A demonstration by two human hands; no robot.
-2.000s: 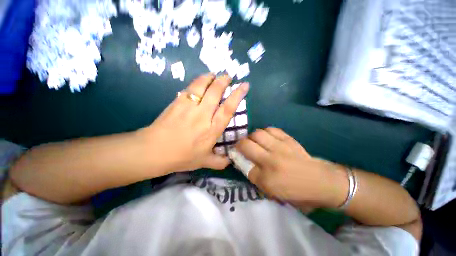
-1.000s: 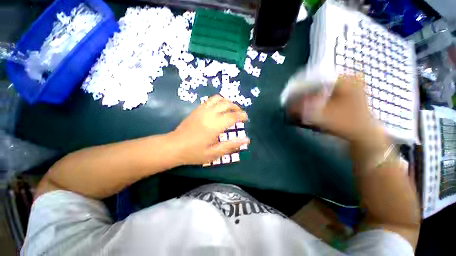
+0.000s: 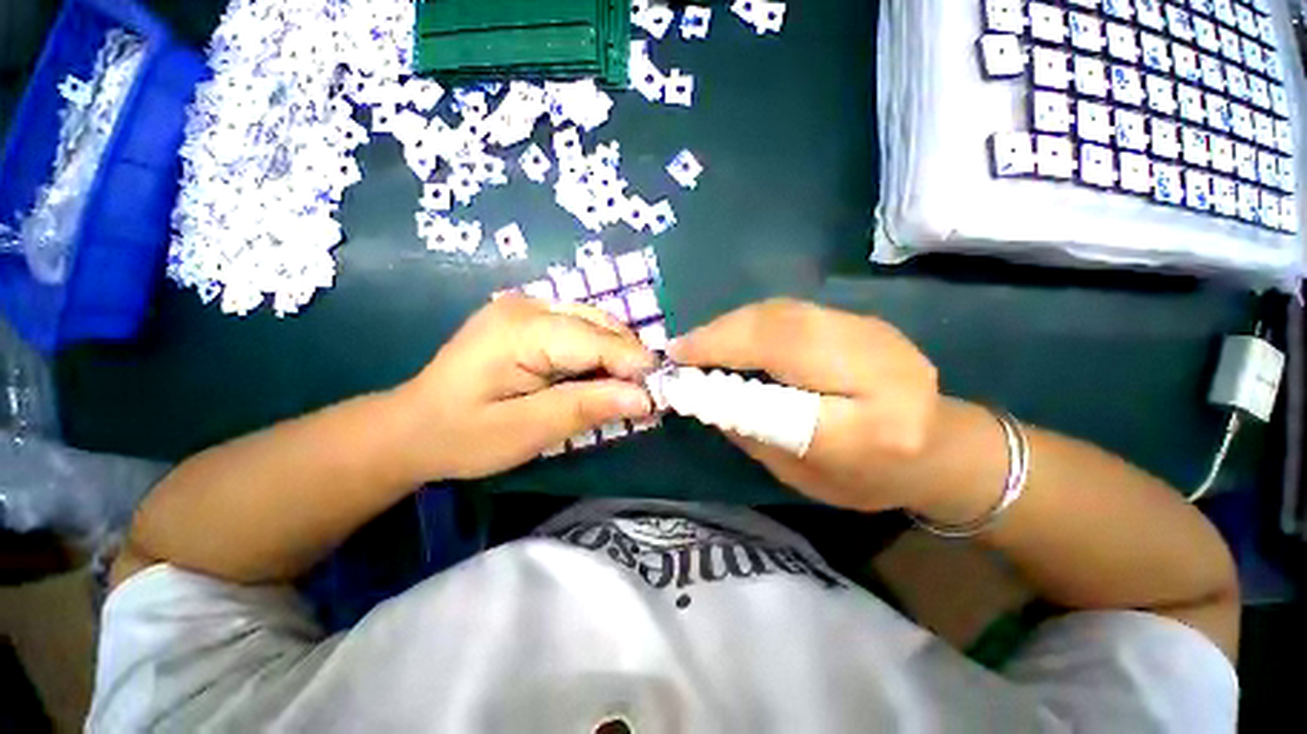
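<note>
The working panel lies near my chest, covered with rows of whitish square components (image 3: pixel 626 273) with dark purple edges. My left hand (image 3: pixel 538 376) lies over the panel's middle, its thumb and fingertips meeting my right fingertips at the panel's right side. My right hand (image 3: pixel 810 394) has white ribbed wrapping (image 3: pixel 745 409) on one finger. Its fingertips pinch at a small square component (image 3: pixel 664 379), mostly hidden between the fingers of both hands. Whether it is seated on the panel cannot be told.
A pile of small white punched pieces (image 3: pixel 265 172) lies at the left, with more scattered beyond the panel. A green panel stack (image 3: pixel 516 36) stands at the top. A blue bin (image 3: pixel 122 187) is far left. A component tray (image 3: pixel 946 158) and a charger plug (image 3: pixel 1247 376) are at the right.
My right hand has come back from the component tray to the panel's right side. The white cover sheet it was lifting is out of that hand. More tray components are exposed than two seconds ago.
</note>
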